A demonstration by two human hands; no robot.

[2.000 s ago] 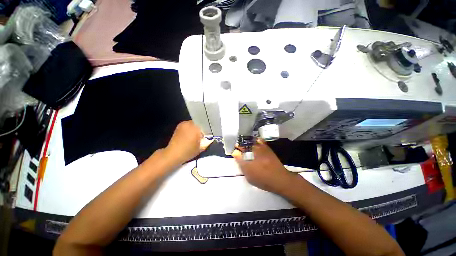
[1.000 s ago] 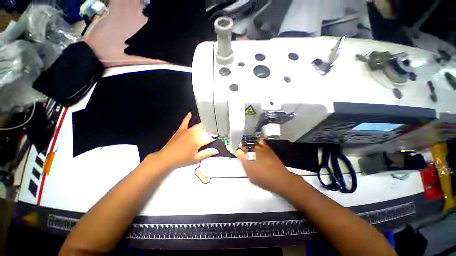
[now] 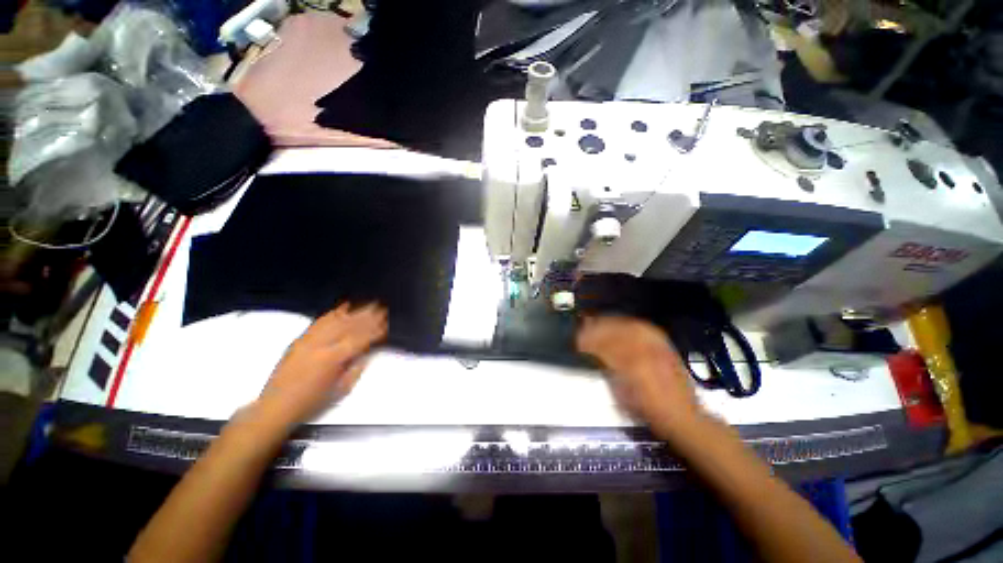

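Note:
A large black garment panel [image 3: 330,247] lies flat on the white machine table, running right to under the machine head. A narrow white rectangle [image 3: 472,288] shows on it just left of the needle area [image 3: 521,288]. My left hand [image 3: 339,357] rests on the panel's front edge, fingers lying on the fabric. My right hand [image 3: 632,357], blurred, is at the fabric right of the needle; its fingertips are on or at the black cloth, and whether they pinch it is unclear. The white sewing machine [image 3: 649,154] stands behind, with a lit screen.
Black-handled scissors [image 3: 726,357] lie right of my right hand, partly under dark fabric. A black folded piece [image 3: 198,148] and clear plastic bags [image 3: 72,138] lie at the left. Pink fabric [image 3: 302,83] and more black pieces are behind. A ruler strip [image 3: 506,451] marks the table's front edge.
Both hands have moved away from the needle area, left hand leftward and right hand rightward. The white rectangle now shows beside the needle. The view has shifted, showing more of the machine's right end.

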